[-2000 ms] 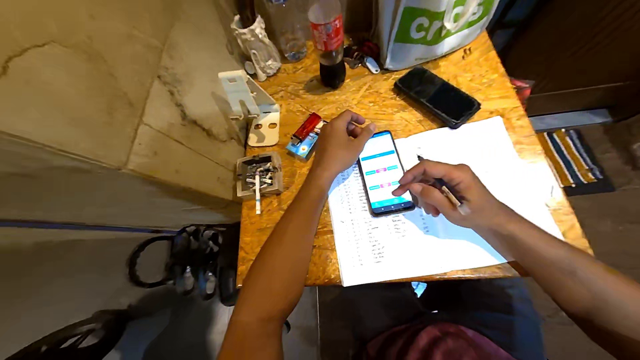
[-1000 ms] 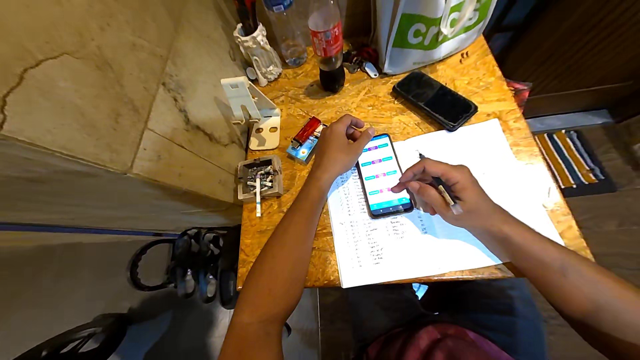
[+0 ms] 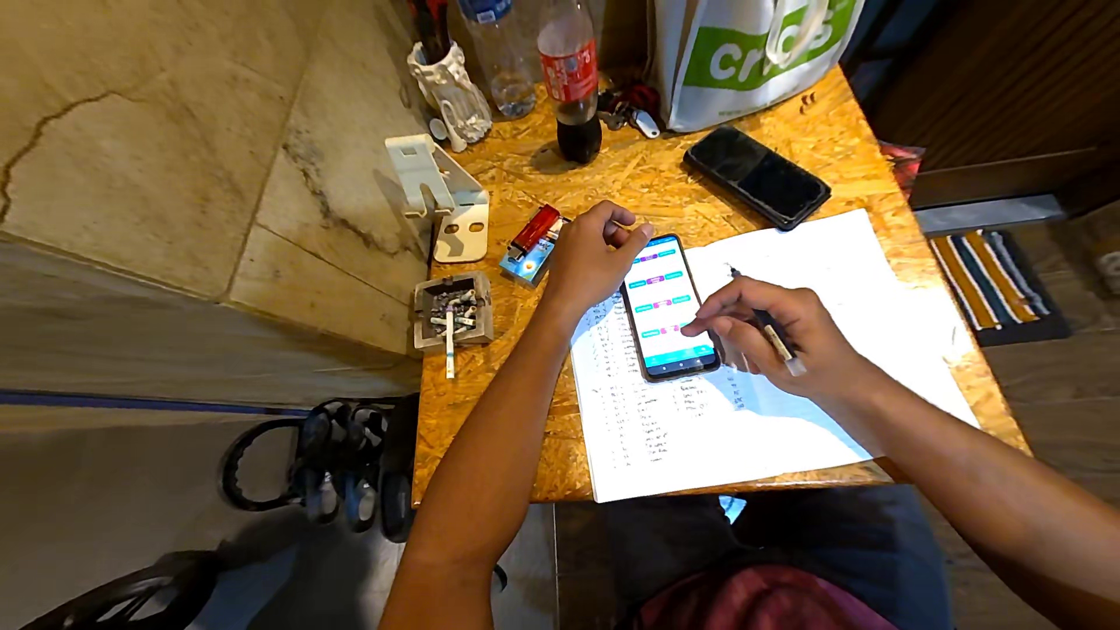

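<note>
A lit smartphone [image 3: 667,306] lies on an open notebook [image 3: 752,437] with handwritten columns. My right hand [image 3: 774,328] holds a dark pen [image 3: 779,343] between its fingers, and a fingertip rests at the lower part of the phone's screen. My left hand [image 3: 599,254] is bent at the phone's upper left edge, fingers curled with the thumb near its top corner; whether it grips anything cannot be made out. Just left of that hand, a red lighter [image 3: 535,231] lies on a small blue box [image 3: 528,262].
On the wooden board table [image 3: 516,385] stand an ashtray [image 3: 453,311] with a cigarette across its rim, a white metal bracket [image 3: 442,197], a cola bottle [image 3: 573,83], a clear plastic bottle [image 3: 503,61], a white ornate holder [image 3: 451,96], a shopping bag [image 3: 744,61] and a second phone [image 3: 757,175].
The content on the phone's screen has shifted, with more rows of coloured buttons now. Both hands stay in nearly the same place, the pen still in my right hand.
</note>
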